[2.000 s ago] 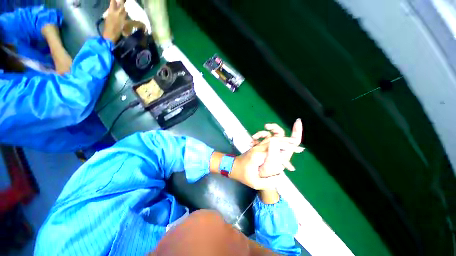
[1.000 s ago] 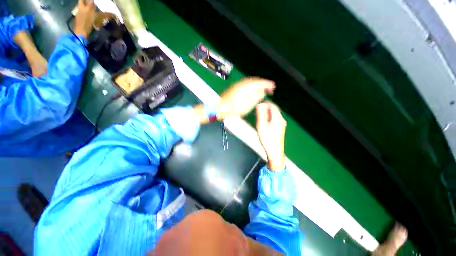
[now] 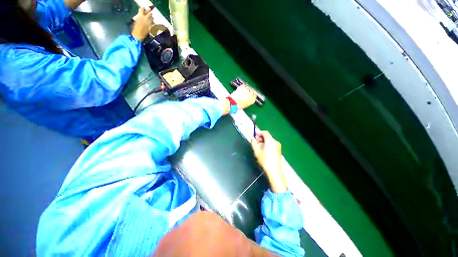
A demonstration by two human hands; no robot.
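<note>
The electronic unit lies at a slant on the green conveyor belt, ahead of my arms. My left hand reaches over the white rail, with its fingers at the unit's near edge and covering part of it. Whether they grip it is not clear. My right hand is over the rail, nearer to me, and holds dark thin tweezers with the points away from me. The tweezers do not touch the unit.
A black soldering station with a yellow sponge stands left of my left forearm, with a cable on the bench. Another black device is beyond it. A neighbour in a blue jacket works at the left. The white rail borders the belt.
My hands were together two seconds ago and are now apart. My left hand has moved to the unit. My right hand has taken hold of the tweezers, which lay on the bench one second ago.
</note>
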